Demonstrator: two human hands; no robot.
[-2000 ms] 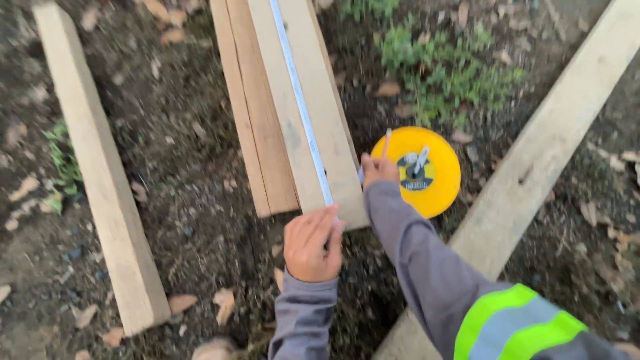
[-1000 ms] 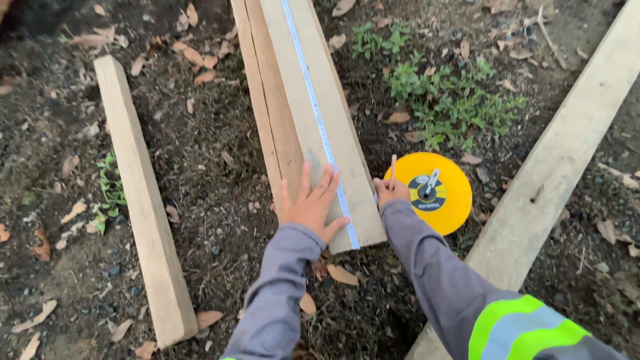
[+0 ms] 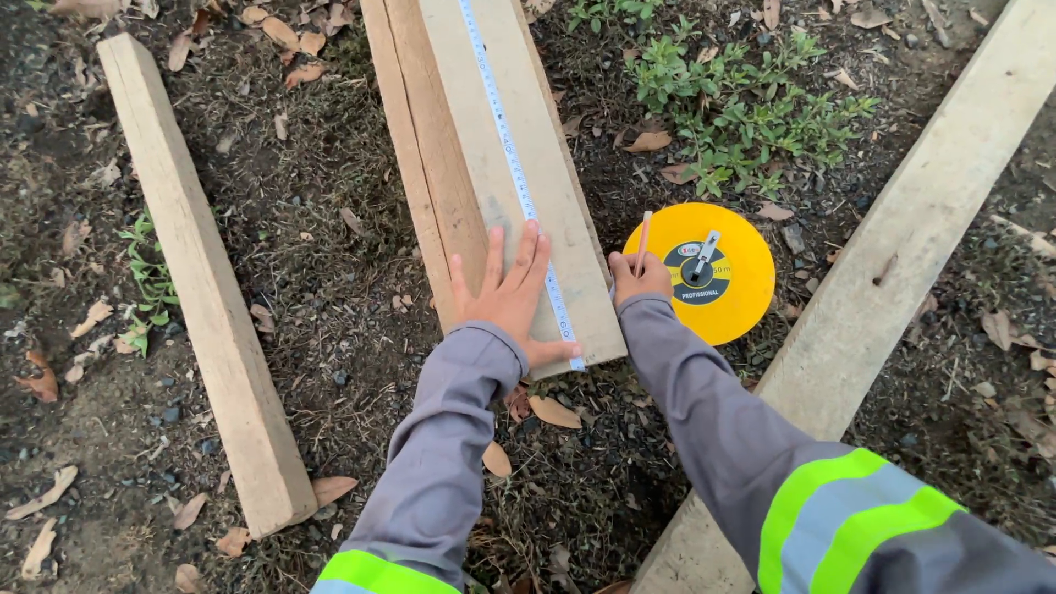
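Note:
My left hand (image 3: 516,301) lies spread on a pale wooden board (image 3: 495,99), its thumb and fingers pressing the white blade of a measuring tape (image 3: 513,157). That blade runs lengthwise along the board and its end lies at the board's near edge. At the board's right side, my right hand (image 3: 641,276) holds a thin reddish pencil (image 3: 643,235) upright. Just beyond that hand lies a round yellow tape reel (image 3: 747,272) with a folded metal crank. A browner, cracked timber (image 3: 412,140) lies under and to the left of the pale board.
A short squared timber (image 3: 206,289) lies on the soil at the left. Another long timber (image 3: 891,223) crosses diagonally at the right, partly behind my right arm. Green weeds (image 3: 726,107) grow beyond the reel, and dry leaves (image 3: 554,412) are scattered about.
My left hand was closed at the tape's end two seconds ago; it has moved up the board and now lies spread over the blade. My right hand still holds the pencil beside the reel.

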